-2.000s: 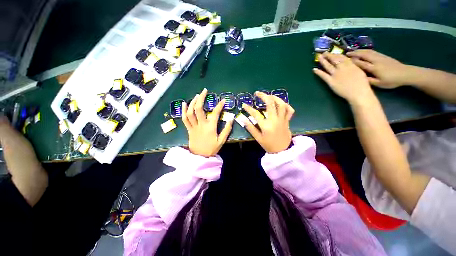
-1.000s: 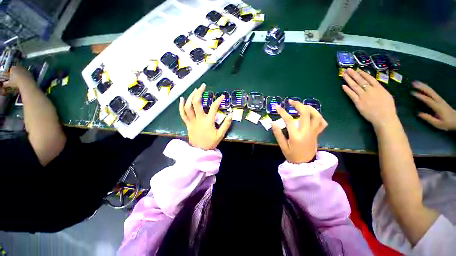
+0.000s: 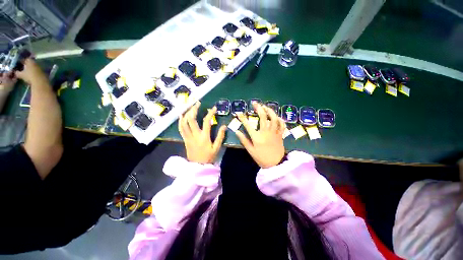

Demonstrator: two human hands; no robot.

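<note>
A row of several smartwatch units (image 3: 307, 115) lies on the green bench in front of me, most with lit screens. Small white-yellow batteries (image 3: 298, 132) lie on the near side of the units. My left hand (image 3: 199, 136) is spread at the left end of the row, beside the leftmost unit, holding nothing. My right hand (image 3: 261, 133) is over the middle of the row, its fingers apart, fingertips at the middle units and partly covering them. Whether a fingertip presses a screen is hard to tell.
A white blister tray (image 3: 152, 58) with dark units lies slanted at left. A pen (image 3: 261, 56) and a clear round container (image 3: 288, 54) are near the metal rail. Several units (image 3: 356, 72) lie at upper right. A person's arm (image 3: 43, 117) is at left; another person's clothing (image 3: 429, 221) is at lower right.
My right hand has moved left from the right end of the row to its middle. The neighbour's hands at right have left the view. The whole view has shifted.
</note>
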